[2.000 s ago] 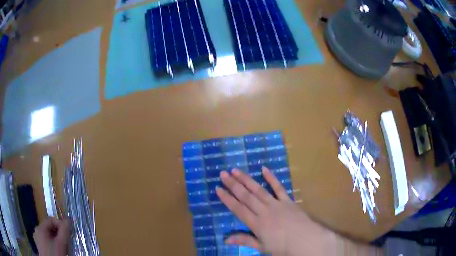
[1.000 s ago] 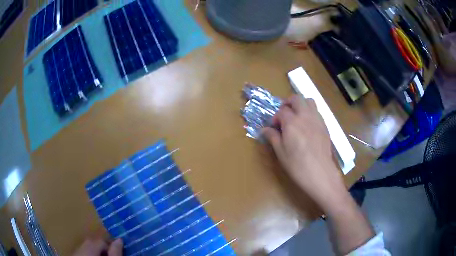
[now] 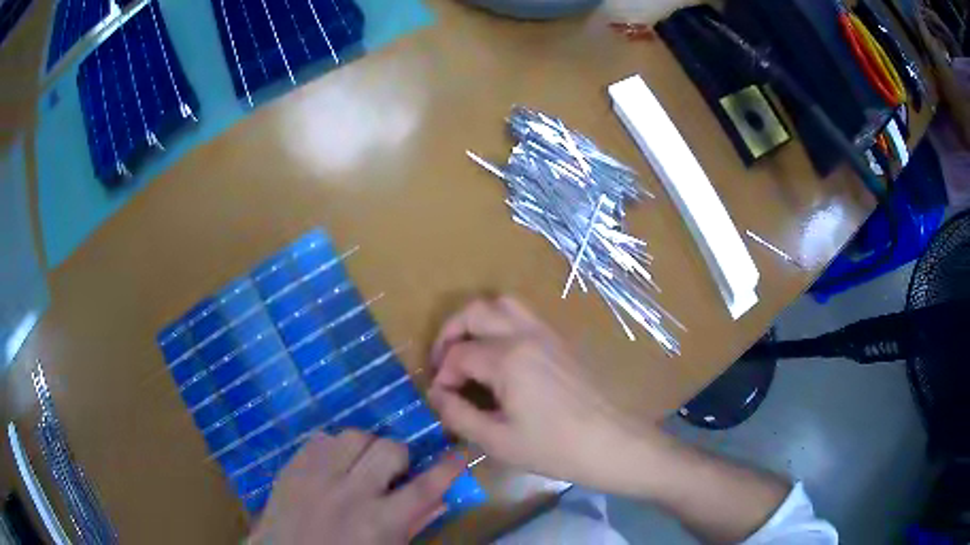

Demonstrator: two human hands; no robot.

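The joined string of light blue cells [image 3: 287, 357] lies on the table at lower centre-left, with pale ribbon lines across it and ribbon ends past its right edge. My left hand [image 3: 346, 490] rests on its lower part, fingers bent and somewhat apart, covering some cells. My right hand [image 3: 511, 389] is at the string's right edge, thumb and fingers curled together; whether a thin ribbon is between them cannot be told. A loose pile of short silver ribbons [image 3: 585, 202] lies above and right of my right hand.
A thick white strip [image 3: 686, 197] lies right of the pile. Dark cell stacks [image 3: 133, 91] lie on a green sheet [image 3: 80, 213] at upper left. Long ribbons [image 3: 64, 458] lie at far left. A black station with a yellowish pad [image 3: 755, 120] stands upper right, beyond the table's curved right edge a black fan.
My right hand has moved from the ribbon pile down-left to the string's edge. The pile is spread wider. My left hand has moved from the string's lower left edge onto its lower part.
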